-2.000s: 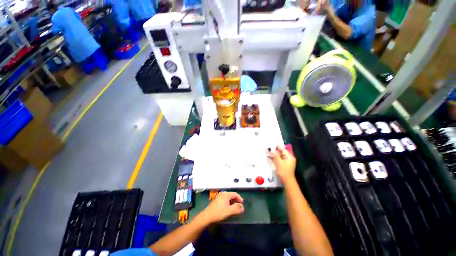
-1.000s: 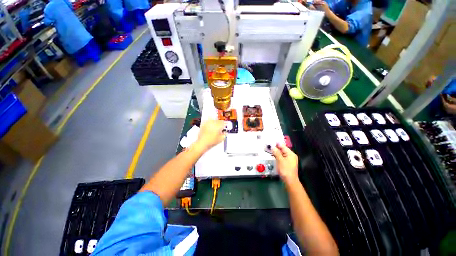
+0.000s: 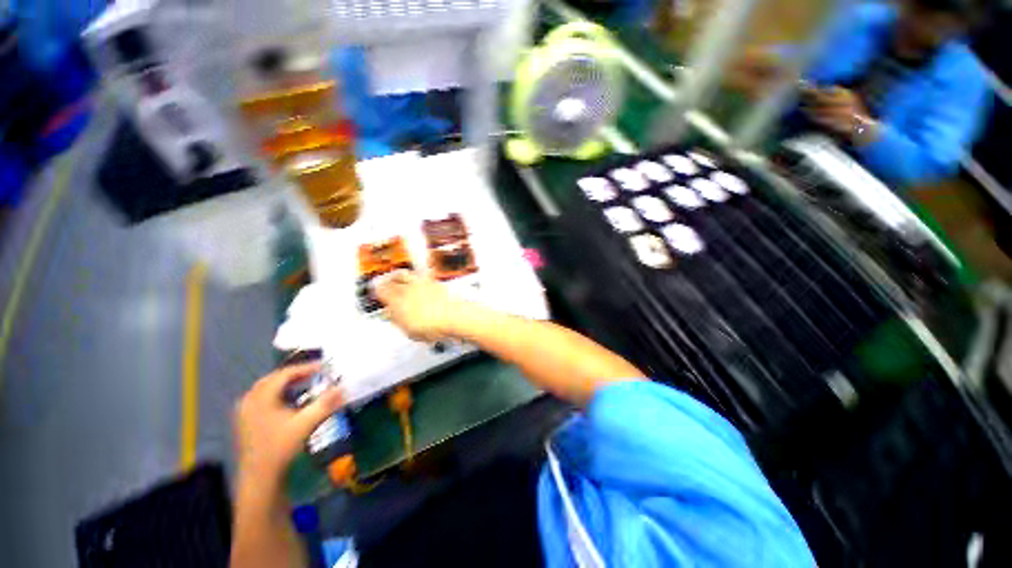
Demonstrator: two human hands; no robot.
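The frame is blurred. My right hand point(image 3: 416, 305) reaches over the white press base point(image 3: 499, 283), fingertips at the left fixture point(image 3: 384, 257), whose front part they cover; whether they hold a part is unclear. The right fixture point(image 3: 449, 246), orange-brown with a dark centre, stands beside it. The brass press head point(image 3: 325, 186) is raised above the left fixture. My left hand point(image 3: 275, 413) is at the base's front left corner, thumb and fingers closed around a small white housing with a dark area point(image 3: 311, 387).
Black trays point(image 3: 721, 288) with white housings stand at right. A lime fan point(image 3: 569, 109) is behind them. The control box point(image 3: 167, 105) is at upper left. A meter point(image 3: 330, 435) with an orange plug lies below my left hand. A person in blue point(image 3: 927, 100) is at upper right.
The view has swung right. My right hand has moved from the base's right side to the left fixture. My left hand has left that fixture for the front left corner, now with a housing.
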